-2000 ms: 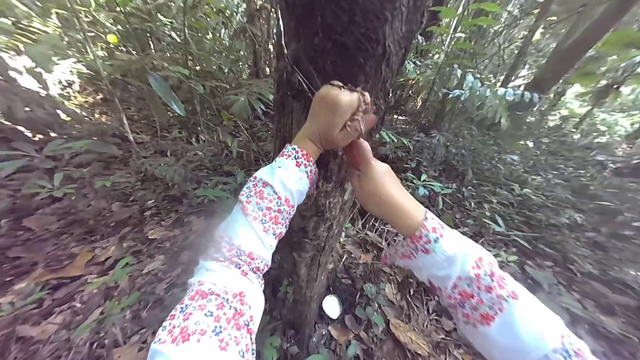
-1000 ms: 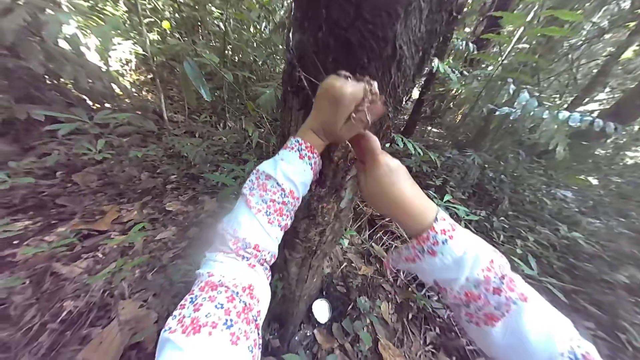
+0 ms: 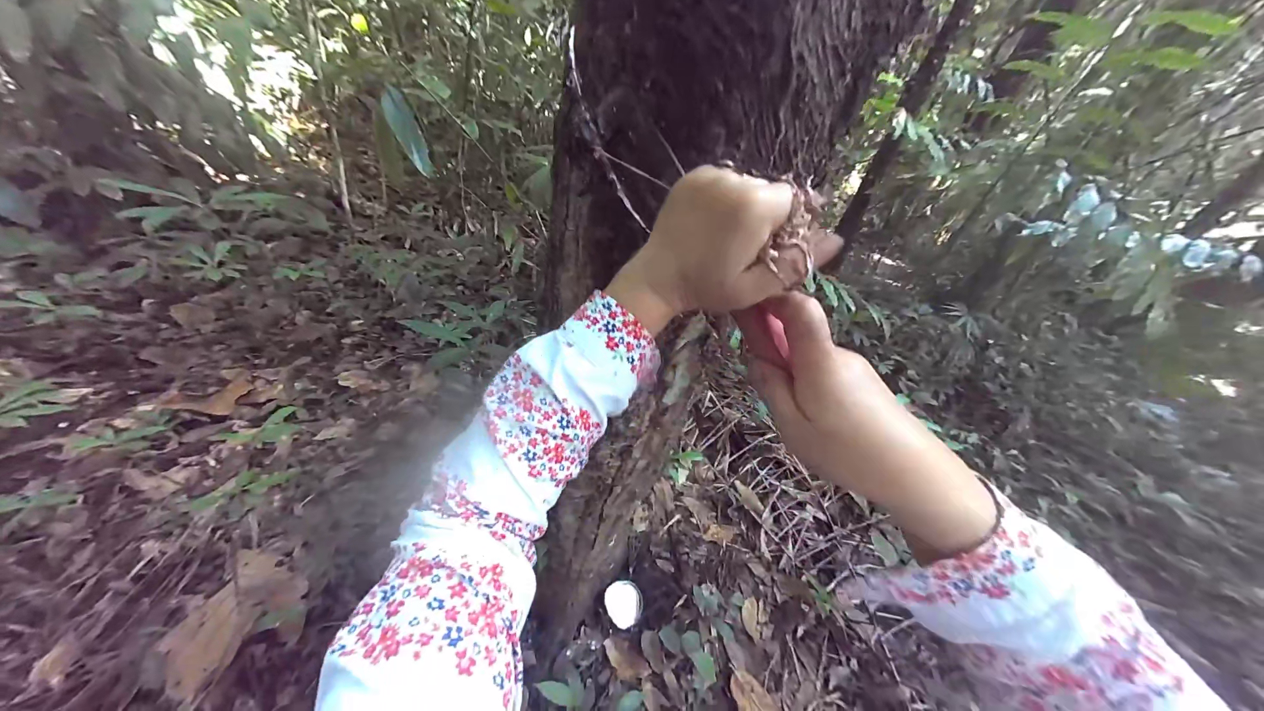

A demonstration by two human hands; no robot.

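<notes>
My left hand (image 3: 726,237) is closed around a bunch of thin, stringy brown strands (image 3: 793,232), which stick out past its knuckles. Just below and touching it is my right hand (image 3: 820,380), thumb up and fingers largely hidden; whether it holds something is unclear. Both hands are in front of the dark trunk of a tree (image 3: 691,99). A thin pale strand (image 3: 602,143) runs down the bark to the left hand. At the foot of the trunk is a small round cup or bowl with a white inside or content (image 3: 623,604).
Dry leaves (image 3: 212,632) and low green plants cover the ground on the left. Fine twigs or roots (image 3: 780,504) lie right of the trunk's base. A slim dark stem (image 3: 904,109) leans behind the trunk, with leafy undergrowth (image 3: 1066,365) on the right.
My hands stay together in front of the trunk, with the left still closed on the strands. The view has shifted slightly.
</notes>
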